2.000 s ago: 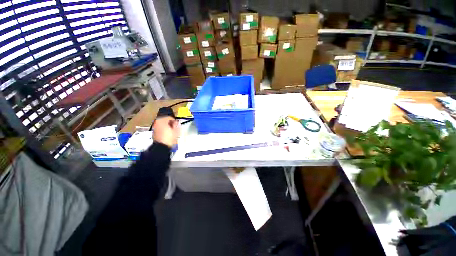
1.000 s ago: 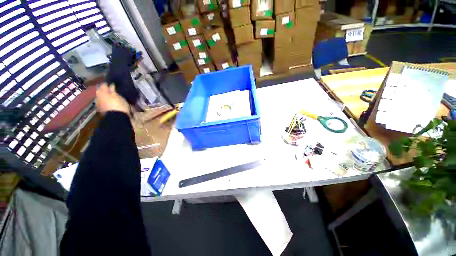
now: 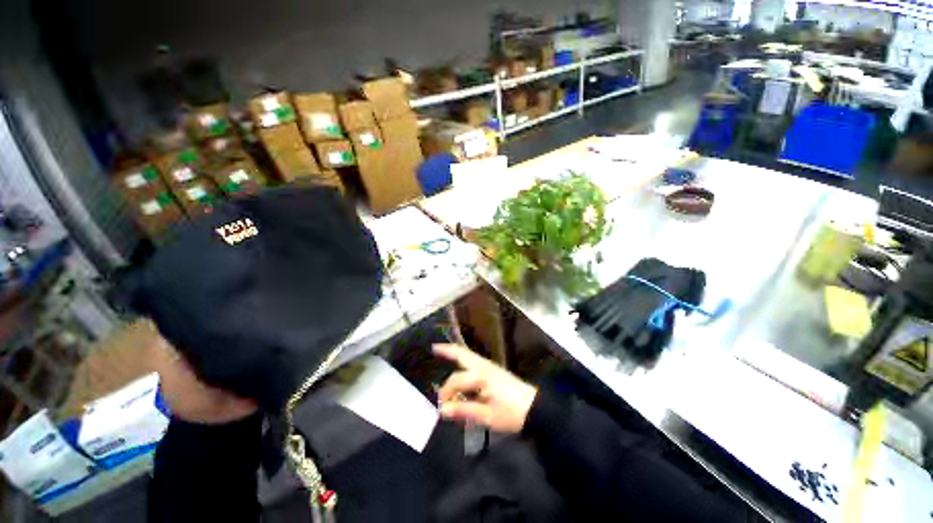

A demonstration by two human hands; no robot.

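A black cloth item (image 3: pixel 276 296), a cap or a bag, is raised at the left. It has small pale lettering, and a pale beaded cord (image 3: pixel 302 465) hangs from its edge. My left hand (image 3: pixel 210 393) holds it from below, with the fingers partly hidden by the cloth. My right hand (image 3: pixel 486 393) is raised at lower centre with fingers apart and holds nothing visible. It is to the right of the black item and not touching it.
A leafy plant (image 3: pixel 547 225) stands beyond my right hand. On the metal-topped bench (image 3: pixel 762 240) lie a blue-tied bundle of black strips (image 3: pixel 639 306), scattered black bits (image 3: pixel 813 480) and a yellow strip (image 3: pixel 868 455). White-blue boxes (image 3: pixel 123 419) are lower left.
My left hand has brought the black item from the far left close to me. My right hand has come into view. The view has turned right, and the black item now hides much of the side table.
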